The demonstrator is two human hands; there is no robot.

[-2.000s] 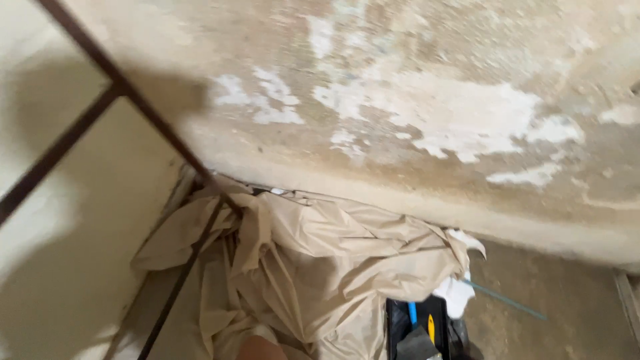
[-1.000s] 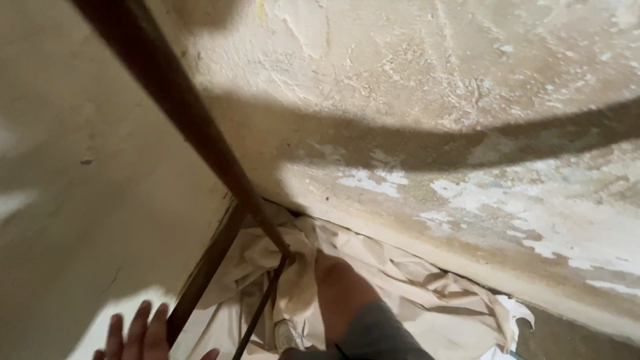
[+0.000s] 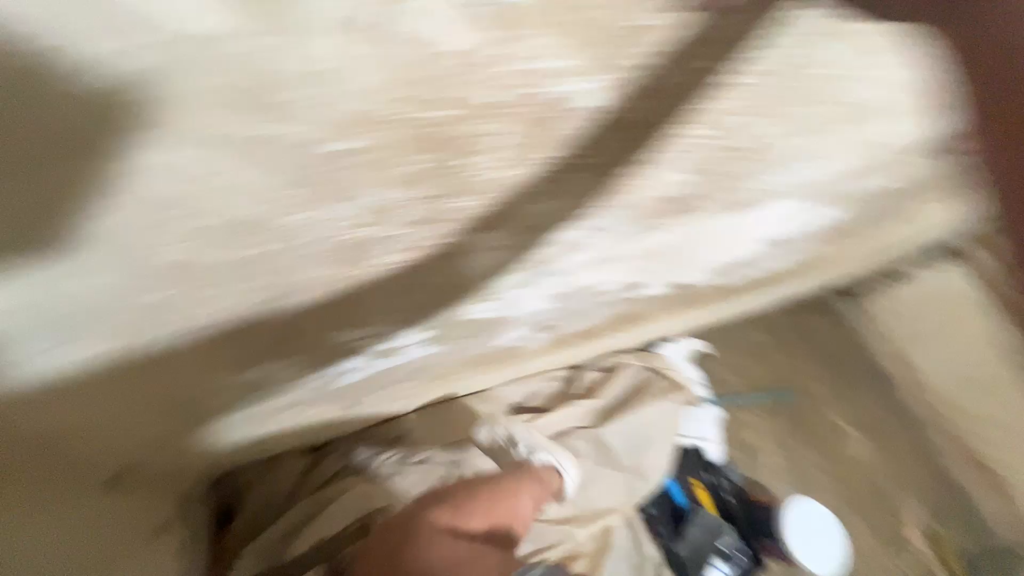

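Neither my left hand nor my right hand is plainly in view, and the view is strongly blurred. A bare leg, apparently my own, enters from the bottom edge and ends in what looks like a white shoe. The shoe is over a crumpled beige drop cloth at the foot of the wall. To its right stands a black tray or container holding a blue item and a yellow item.
Patchy plaster covers the wall, crossed by a dark curved shadow. White crumpled material and a thin bluish-green rod lie by the tray. A round white object is right of it, over the brown floor. A dark reddish blur fills the top right.
The view has swung far to the right. The hand seen at the bottom left one second ago is out of view, as is the rusty-brown metal bar by the corner.
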